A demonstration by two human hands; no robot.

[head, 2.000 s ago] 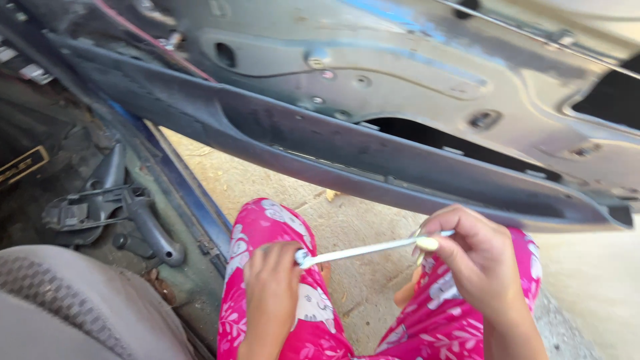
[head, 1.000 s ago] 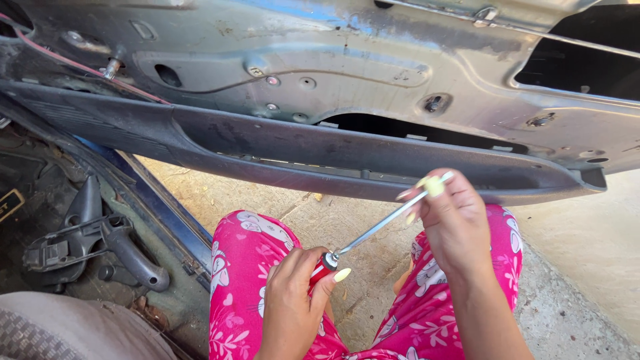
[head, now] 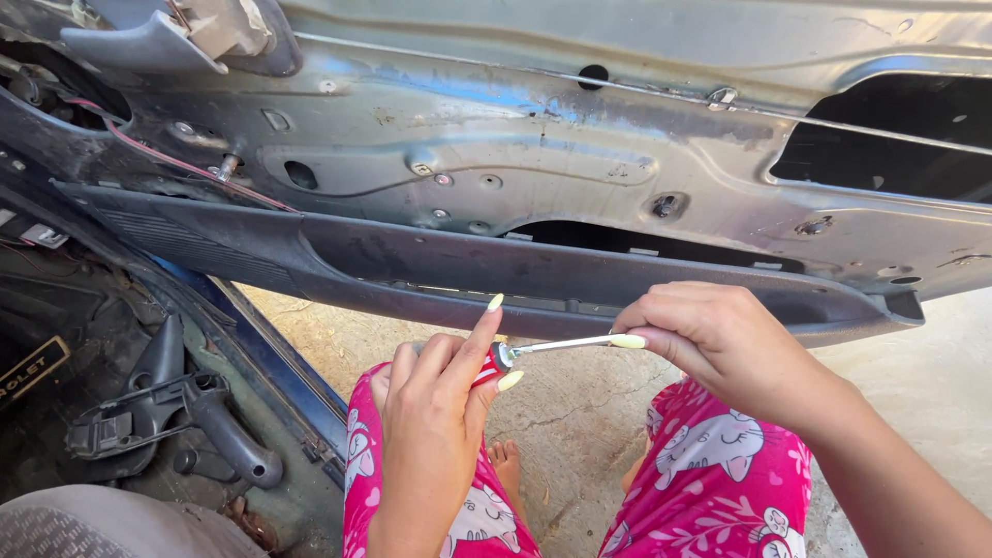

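My left hand (head: 442, 395) is closed around a red cylindrical handle (head: 488, 366), its index finger raised off it. A thin metal shaft (head: 562, 343) runs from a silver collar at the handle's end toward the right. The fingertips of my right hand (head: 697, 341) pinch the shaft's far end, so its tip is hidden. It looks like a screwdriver, though the tip does not show. Both hands are over my knees, just below the dark plastic door pocket (head: 480, 310) of a car door.
Beyond the pocket is the bare metal inner door panel (head: 496, 170), with holes, a long rod (head: 651, 89) and a pink wire (head: 163, 157). Black plastic trim parts (head: 232, 434) lie on the car floor at left, by a grey seat (head: 101, 519). Concrete ground (head: 558, 418) shows between my legs.
My left index finger, curled on the handle a second ago, is now extended. The shaft, slanted up to the right before, lies nearly level. The view has shifted slightly.
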